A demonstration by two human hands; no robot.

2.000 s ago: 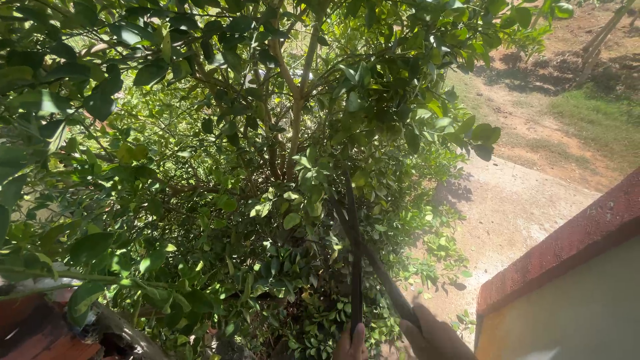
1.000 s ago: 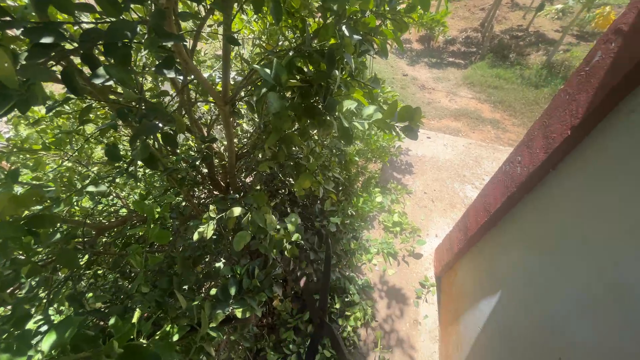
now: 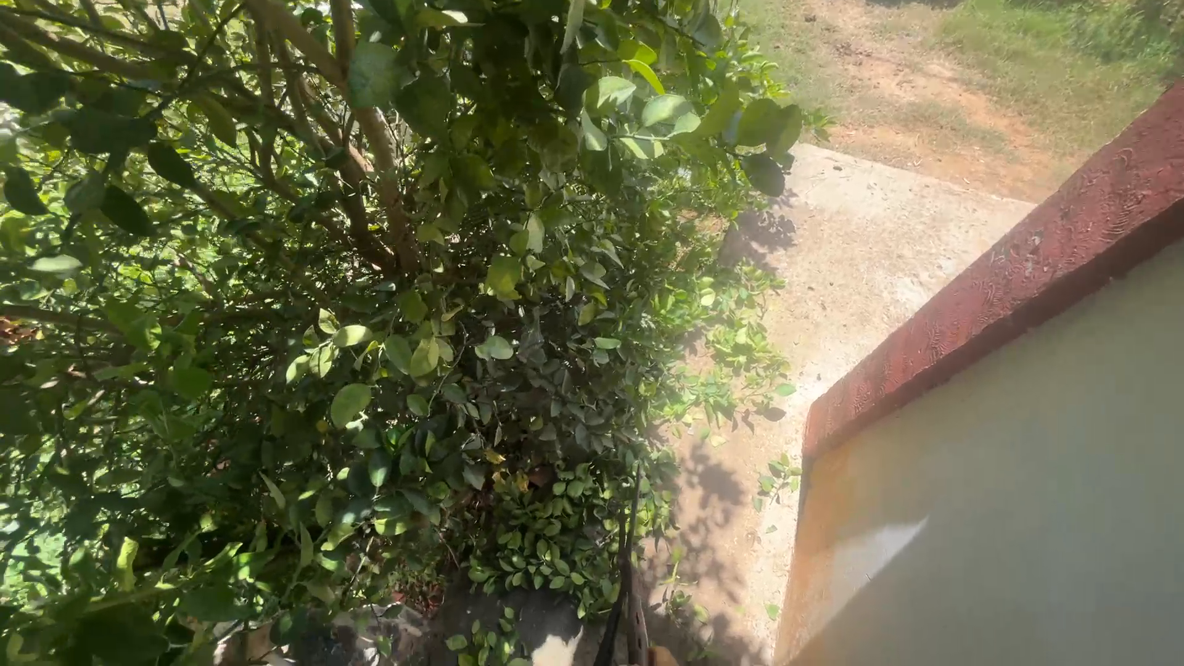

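A pair of dark hedge shears reaches up from the bottom edge, just right of centre, its narrow blades pointing into the lower right side of a leafy green shrub. The two handles lie close together. Only a sliver of my right hand shows at the bottom edge, against the right handle; the rest is cut off by the frame. My left hand is out of view. Leaves crowd around the blade tips, and whether a stem lies between the blades cannot be told.
A pale wall with a red-painted ledge rises close on the right. Between wall and shrub runs a concrete path with leafy cuttings on it. Thick branches stand at upper left. Bare soil and grass lie beyond.
The view has shifted, with more of the wall showing than two seconds ago. Both hands showed on the shears then; the handles, spread apart there, are now close together.
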